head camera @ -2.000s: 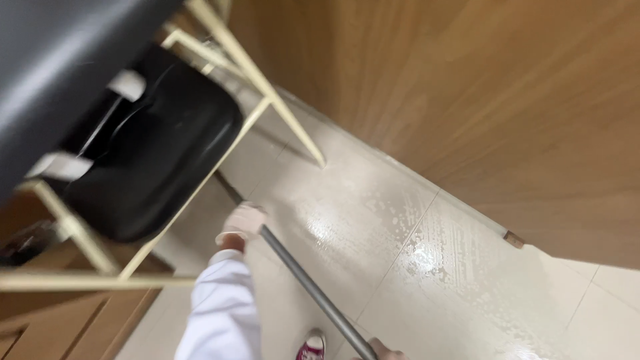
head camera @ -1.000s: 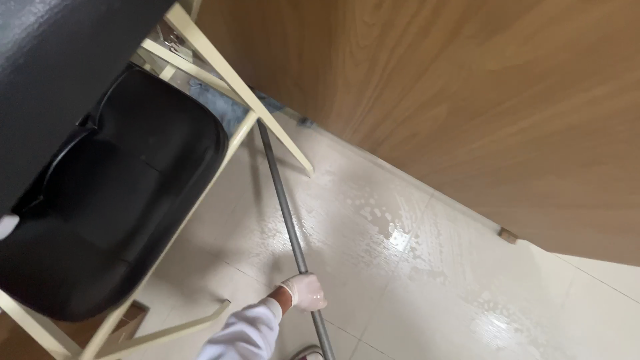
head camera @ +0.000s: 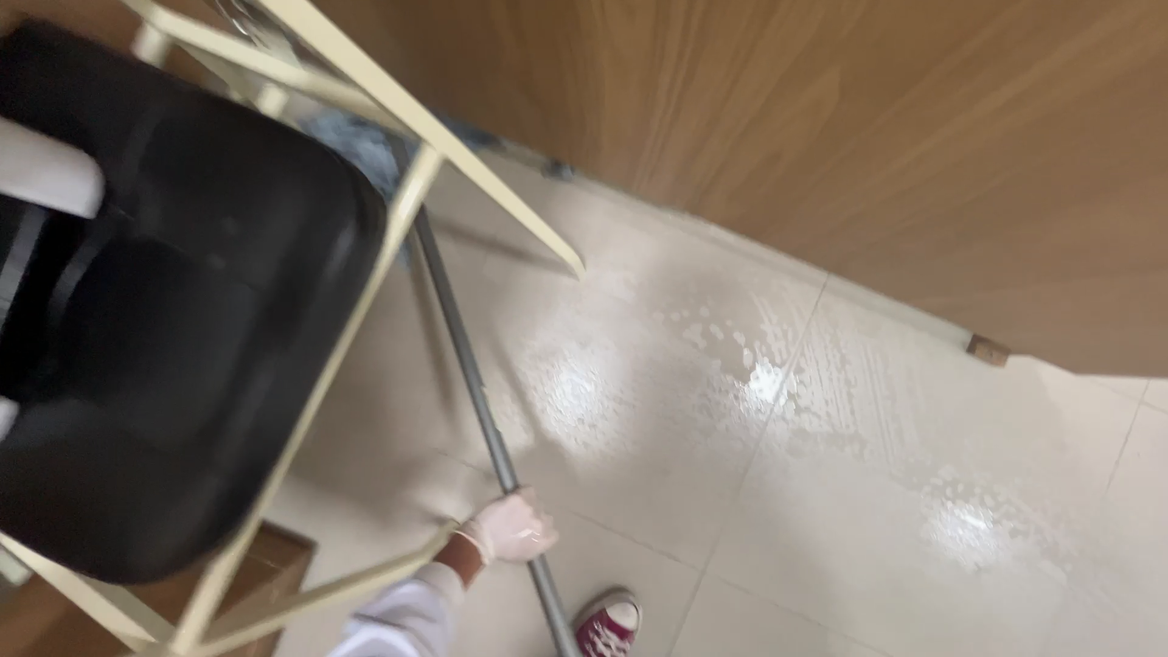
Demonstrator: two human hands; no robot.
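Observation:
My left hand [head camera: 513,527], in a thin translucent glove and below a white sleeve, is closed around a grey mop pole [head camera: 470,365] at the lower middle. From there the pole slants up and left, passing behind a cream chair leg. At its far end a blue-grey mop head [head camera: 351,146] lies on the tile floor, partly hidden by the chair frame. The pole's near end runs out of view at the bottom edge. My right hand is out of view. Wet streaks and droplets [head camera: 766,379] shine on the floor tiles.
At the left stands a folding chair with a black seat [head camera: 210,310] and cream metal legs [head camera: 493,201]. A wooden panel [head camera: 821,137] borders the floor at upper right, with a small brown block [head camera: 988,349] at its base. My maroon sneaker [head camera: 610,625] shows at the bottom.
The mop head, out of sight two seconds ago, came into view beyond the chair legs. My left hand has moved lower in the view, still on the pole. My right hand has left the view.

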